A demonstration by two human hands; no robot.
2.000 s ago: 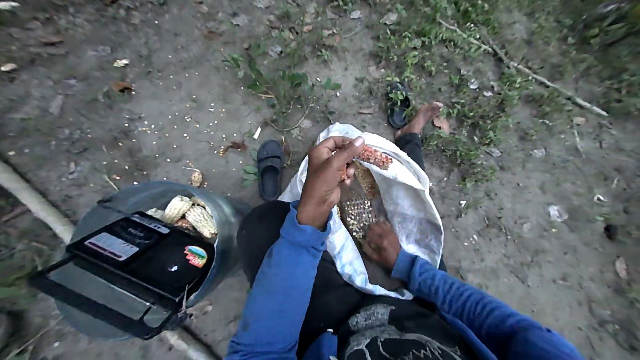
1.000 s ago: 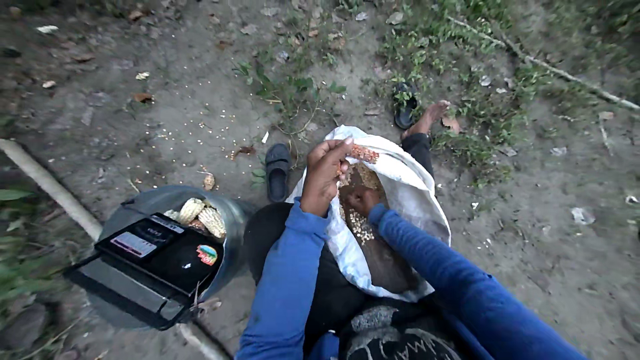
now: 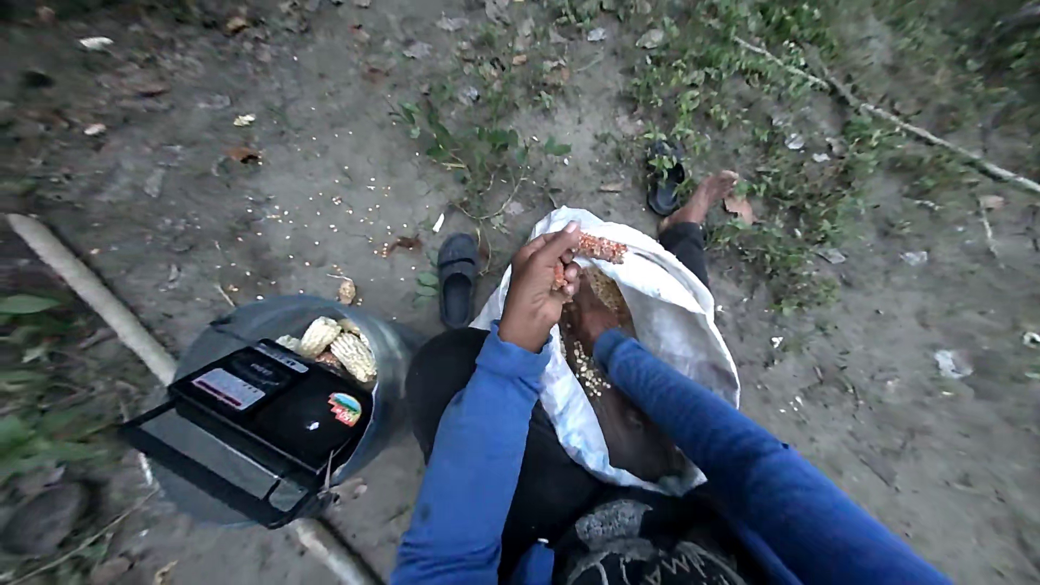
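Note:
My left hand (image 3: 539,286) is closed around a reddish corn cob (image 3: 601,248), whose bare end sticks out to the right over the mouth of a white woven sack (image 3: 682,325). Another reddish piece shows between its fingers. Down inside the sack is my right hand (image 3: 591,313), its fingers mostly hidden behind the left hand and in shadow, so what it holds is unclear. Pale loose corn kernels (image 3: 589,372) lie in the sack below it, and more kernels show near its far wall. The sack stands open between my legs.
At left, a grey tub (image 3: 390,366) holds pale cobs (image 3: 353,355), with a black device (image 3: 268,398) across its top. A pole (image 3: 89,292) passes by the tub. Dark sandals (image 3: 457,280) lie on the dirt; scattered kernels, weeds and a long stick (image 3: 918,130) lie beyond.
My right hand has gone from the lower part of the sack to farther up inside it, behind my left hand. The left hand keeps its hold on the cob near the sack's far rim.

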